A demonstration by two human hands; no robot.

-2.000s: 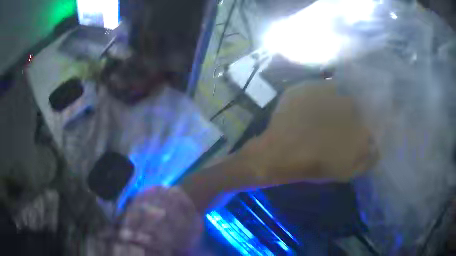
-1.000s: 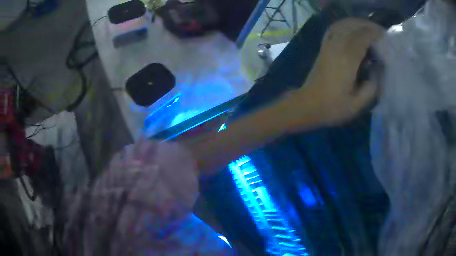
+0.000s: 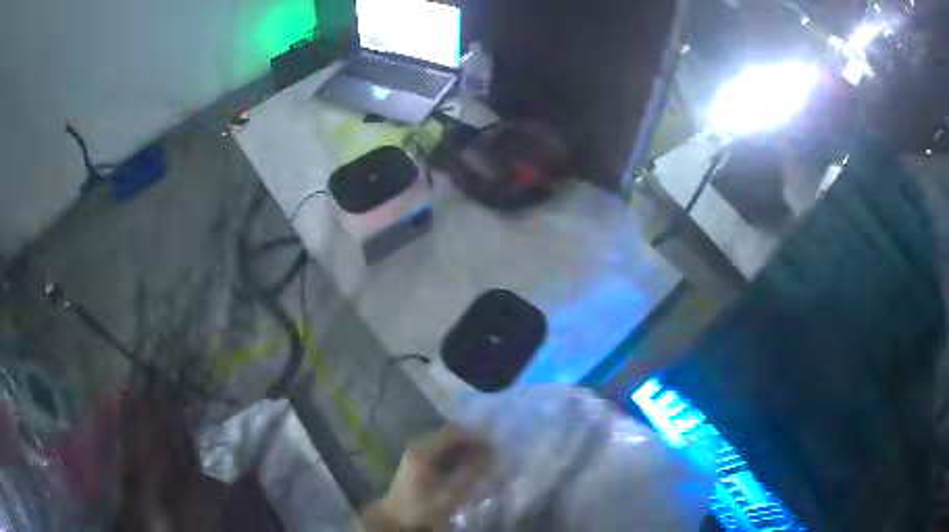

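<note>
My left hand is at the bottom edge, blurred and partly cut off, closed on a crumpled clear plastic bag. The bag spreads to the right of the hand. Two white units with black rounded-square faces are on the white bench: a near unit just above the bag, its lower side hidden, and a farther unit. A thin black lead runs to the left side of each. My right hand is not in view.
A dark green crate, lit blue at its edge, fills the right. An open laptop and a blurred black and red object are on the bench. A bright light glares behind. Cables lie on the floor at left.
My left hand and the plastic bag have moved from the upper right to the bottom centre. The view has shifted, so the units appear lower and farther right and the laptop shows.
</note>
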